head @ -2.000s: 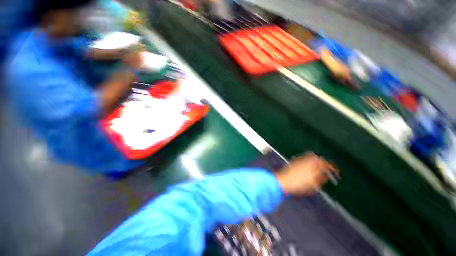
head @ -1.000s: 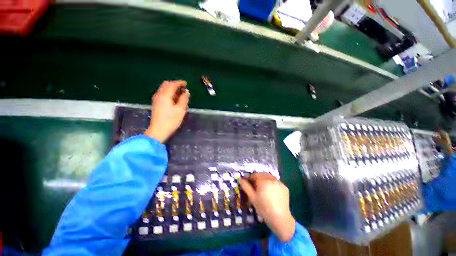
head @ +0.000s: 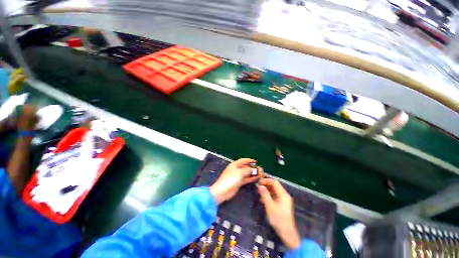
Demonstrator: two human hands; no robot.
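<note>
My left hand point(head: 235, 180) and my right hand point(head: 276, 201) meet above the upper part of the black component tray point(head: 319, 214). A small flex-circuit module point(head: 256, 172), with a white square and an amber part, is between their fingertips. The left fingers pinch it at the white square; the right fingertips are at its amber part. Gold-and-white flex modules point(head: 219, 242) lie in rows in the lower tray, partly cut off by the picture's bottom edge.
The green conveyor belt point(head: 226, 128) runs beyond the tray, with a loose module point(head: 280, 156) on it. A red scrap bin point(head: 113, 151) is at left beside another person's arm. A red-orange divided tray point(head: 173, 68) lies across the belt. Clear stacked trays point(head: 387, 237) are at lower right.
My view has turned left and up. My left hand has come back from the belt's edge, and my right hand has left the rows of modules; both now meet at one module.
</note>
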